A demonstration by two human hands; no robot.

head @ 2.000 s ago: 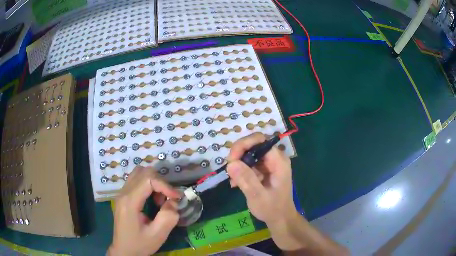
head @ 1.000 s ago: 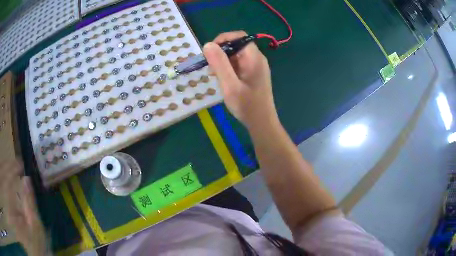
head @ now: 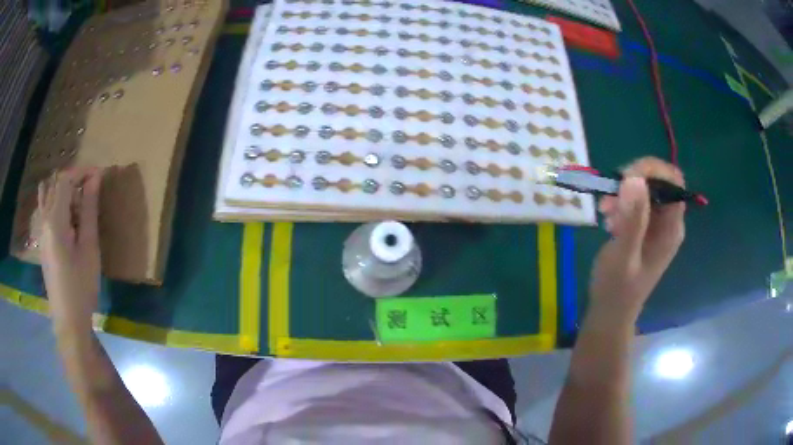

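My right hand (head: 642, 213) holds the grey and black test probe (head: 591, 183). Its cream tip block is over the lower right of the white component tray (head: 228, 204); I cannot tell whether it touches. My left hand (head: 71, 230) is at the near left part of the cardboard board (head: 139, 187), fingers bent down on its surface; whether it pinches a part is hidden. The round test fixture (head: 383, 261), with a white top and dark centre hole, stands untouched beside the green label (head: 436, 318).
A red card (head: 589, 36) and the edge of another white tray (head: 600, 12) lie at the far right. The red test lead (head: 658, 87) runs down to my right hand. Yellow tape (head: 417, 348) marks the near edge. Shiny floor lies beyond it.
My left hand has moved from the fixture to the cardboard board. My right hand has moved from the fixture to the tray's right side, still holding the probe. The view has shifted.
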